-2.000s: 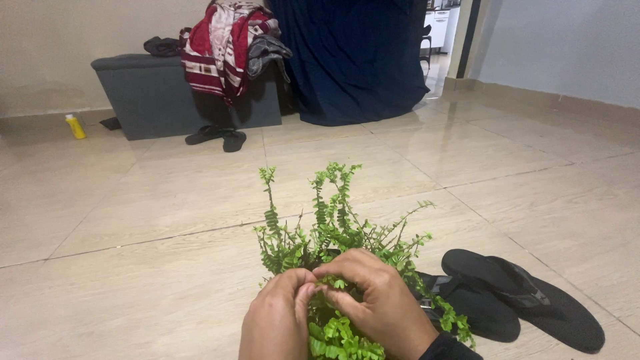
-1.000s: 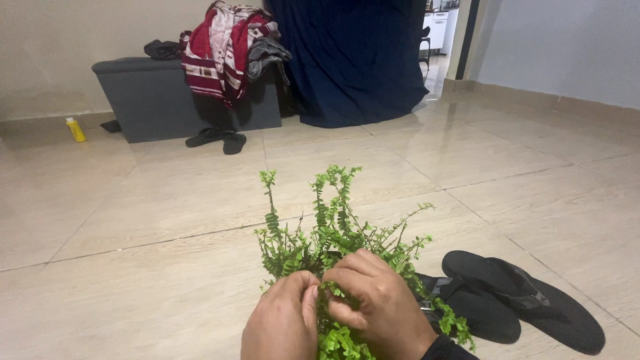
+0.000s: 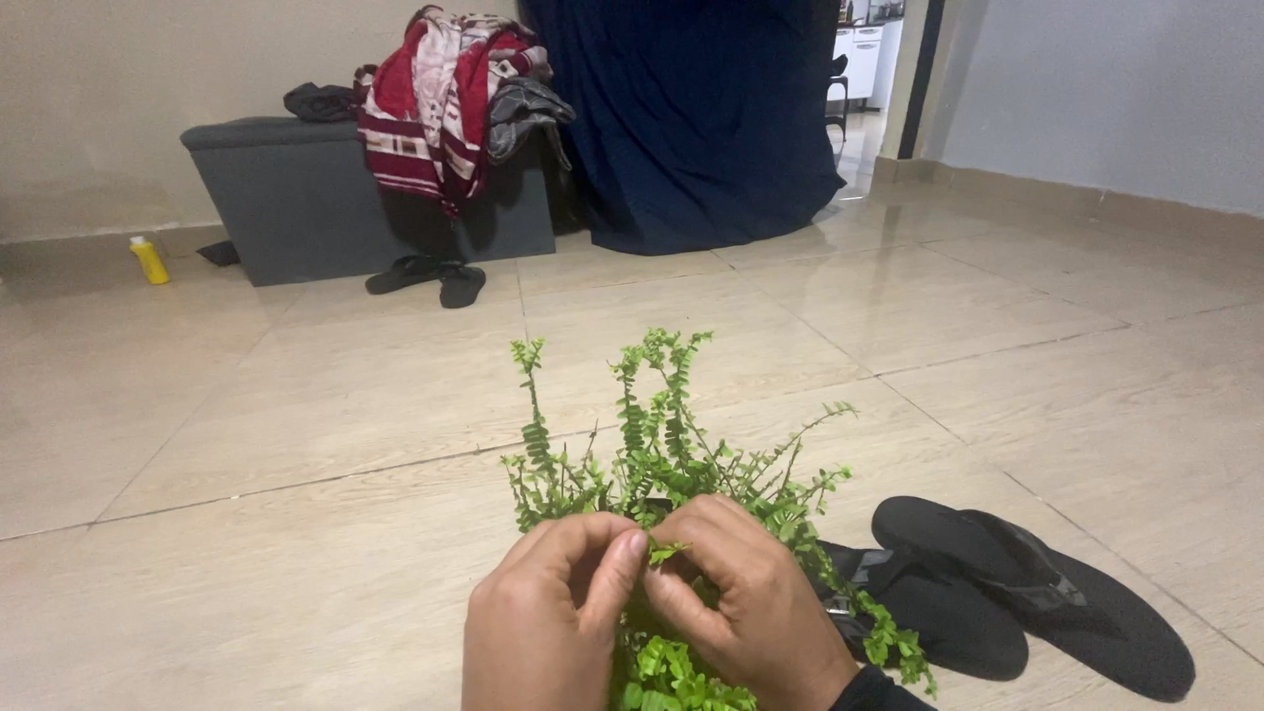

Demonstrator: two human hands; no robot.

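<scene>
A leafy green fern (image 3: 647, 464) with upright and arching fronds spreads in front of me; its base is hidden behind my hands. My left hand (image 3: 553, 612) has its thumb and forefinger pinched together over the fern. Touching or nearly touching it, my right hand (image 3: 741, 592), with a dark sleeve at the wrist, pinches a small sprig of green leaves (image 3: 666, 551) between its fingers. Whether the left fingertips also grip part of the sprig is too small to tell.
Black flip-flops (image 3: 1037, 583) lie right of the fern on the tiled floor (image 3: 296, 553). Farther back are a grey storage bench (image 3: 296, 207) with a red and white cloth (image 3: 434, 109), another pair of flip-flops (image 3: 462, 284), a yellow bottle (image 3: 150, 261) and a dark blue curtain (image 3: 691, 128).
Both hands have stayed together over the fern, with small shifts of the fingers. A leafy sprig now shows between the fingertips.
</scene>
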